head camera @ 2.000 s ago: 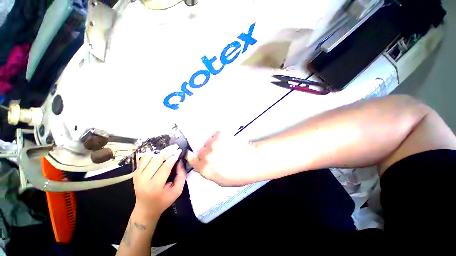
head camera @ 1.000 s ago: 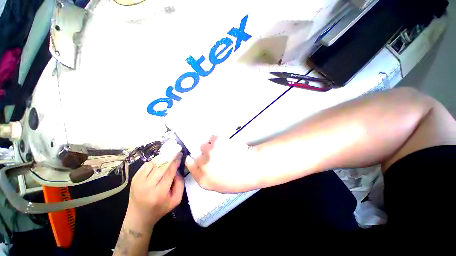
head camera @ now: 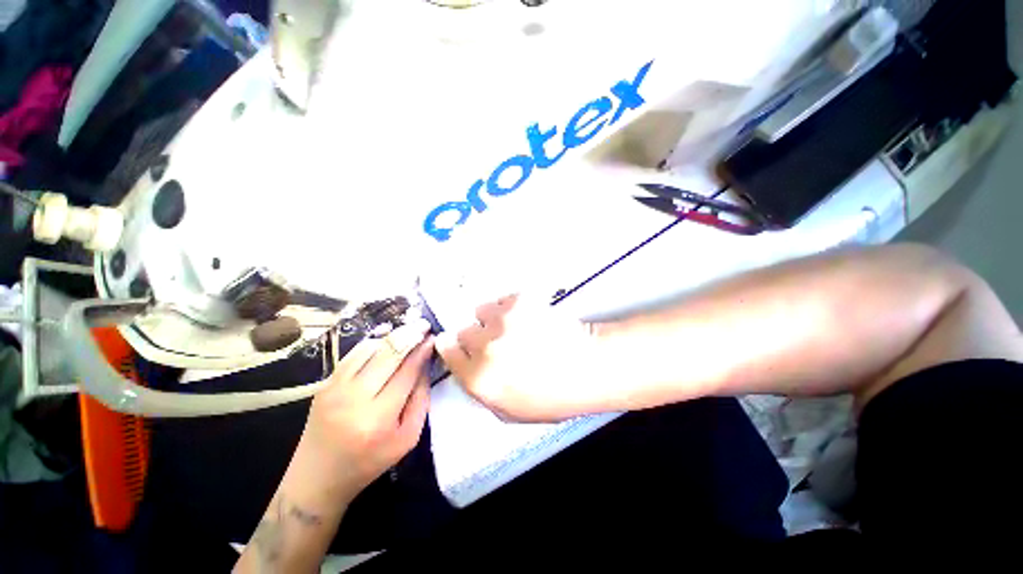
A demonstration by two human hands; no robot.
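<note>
The white sewing machine (head camera: 370,146) with blue "protex" lettering fills the middle. My left hand (head camera: 376,398) comes up from the lower left, its fingertips closed on black cloth beside the dark metal needle area (head camera: 376,317). A pale wrap shows on a finger there. My right hand (head camera: 505,364) reaches in from the right, fingers curled at the same cloth, close to my left fingertips. Black cloth (head camera: 236,471) hangs below the machine head. The needle and the seam are hidden by the hands and metal parts.
Dark red snips (head camera: 701,210) lie by the machine base. A black tray (head camera: 825,151) with clear plastic is at the upper right. An orange basket (head camera: 112,448) stands at the lower left. The table corner (head camera: 471,477) is below my right hand.
The whole view has shifted, so machine and hands appear further right than a second ago. Both hands stay together at the needle area, with little visible change in grip.
</note>
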